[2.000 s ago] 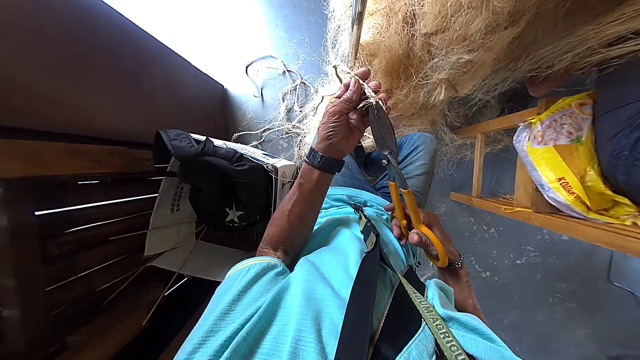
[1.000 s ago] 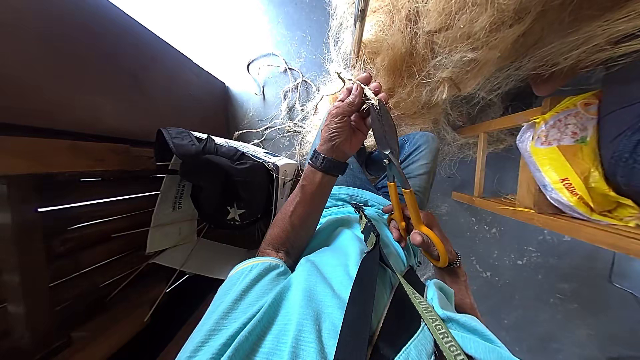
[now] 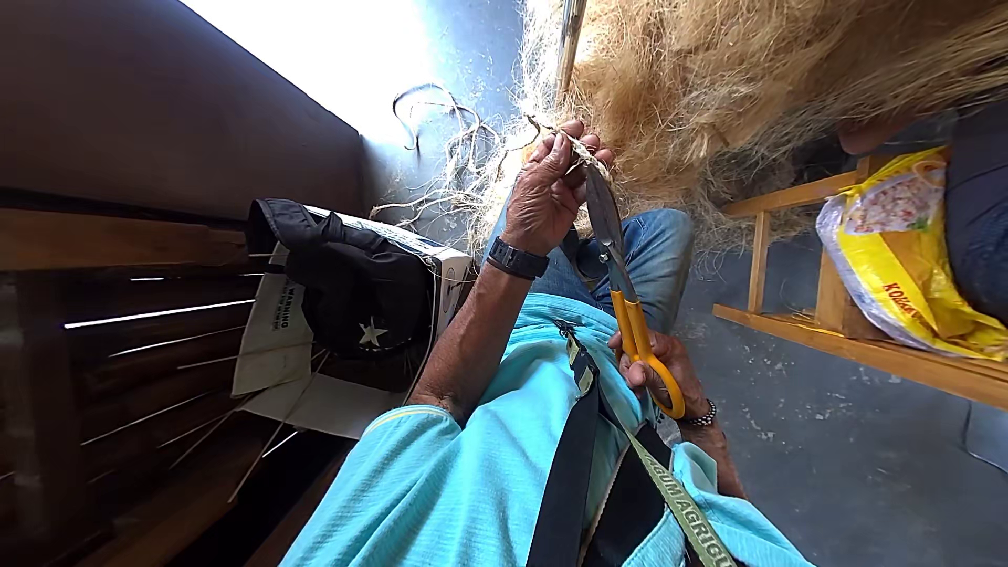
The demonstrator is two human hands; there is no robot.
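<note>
My left hand (image 3: 551, 193), with a black watch on its wrist, pinches a pale knotted strand of fiber (image 3: 581, 151) between thumb and fingers. Large scissors with orange handles (image 3: 642, 346) are in my right hand (image 3: 665, 368), which grips the handle loops over my lap. The dark blades point up and touch or nearly touch the strand beside my left fingers; whether they cut into it I cannot tell. A big mass of loose tan fiber (image 3: 693, 94) lies beyond my hands.
On the left a cardboard box (image 3: 272, 339) holds a black cloth item with a star (image 3: 354, 291). Loose strands (image 3: 465, 134) lie on the floor. At right, a yellow bag (image 3: 898, 268) rests on a wooden frame (image 3: 850, 350), near another person's dark-clothed leg (image 3: 980, 213). A rod (image 3: 569, 47) stands ahead.
</note>
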